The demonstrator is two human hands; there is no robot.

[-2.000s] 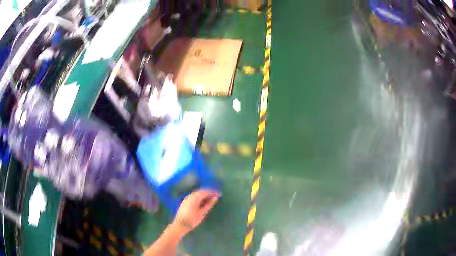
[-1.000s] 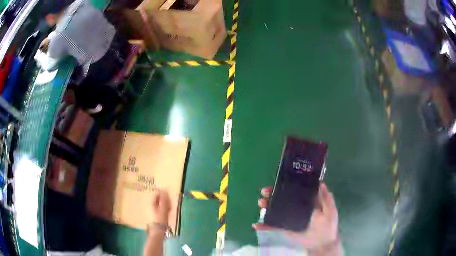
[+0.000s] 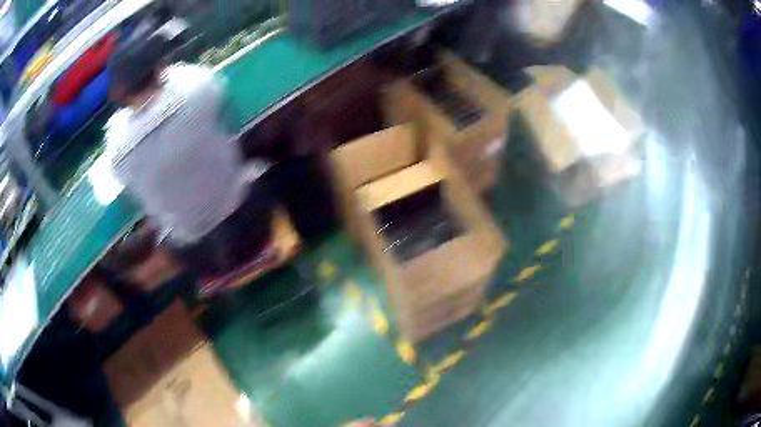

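Note:
The view is tilted and blurred. A small sliver of skin shows at the bottom edge, left of the middle; I cannot tell which of my hands it is or what it holds. The phone is not in view. An open cardboard box (image 3: 446, 292) stands on the green floor near the middle, with flaps up and dark contents that I cannot make out. A flat piece of cardboard (image 3: 188, 388) lies at the lower left, cut off by the bottom edge.
A person in a light grey top (image 3: 183, 158) sits at the green-topped bench (image 3: 275, 75) on the left. More open boxes stand behind, one with a white sheet (image 3: 588, 117). Yellow-black tape (image 3: 492, 313) runs along the floor beside the box.
The view has swung left and tilted. The phone and the right hand holding it have left their earlier place in view. The seated person and the boxes now show larger and nearer the middle.

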